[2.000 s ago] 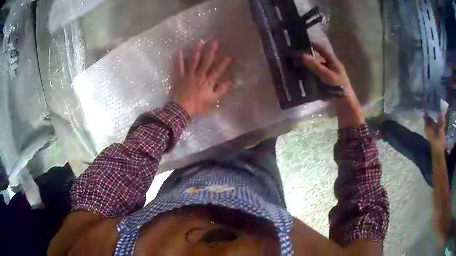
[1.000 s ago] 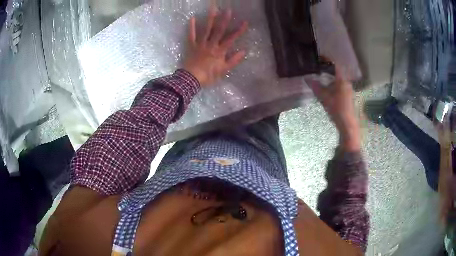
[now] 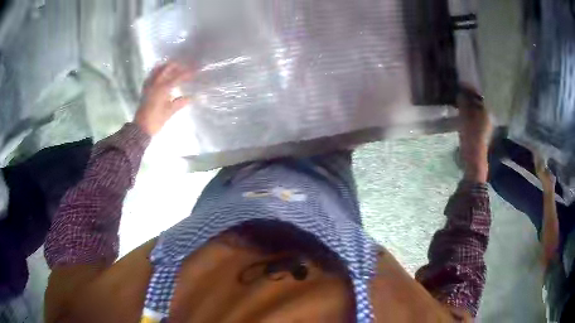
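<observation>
A bubble wrap sheet lies flat in front of me, with glare on its left part. A long black plastic part lies on its right side, with short prongs on its right edge; its far end is cut off by the picture's top. My left hand is at the sheet's left edge, blurred; whether its fingers pinch the sheet I cannot tell. My right hand is at the near right corner of the black part, fingers bent at its edge; its grip is unclear.
The grey-beige cover's edge runs along the near side. Glossy clear film lies at the left and film-covered items at the right. Another person's arm shows at the far right. Dark clothing is at the left, and speckled floor below.
My left hand has moved from the middle of the sheet to its left edge. The black part and my right hand now appear further right.
</observation>
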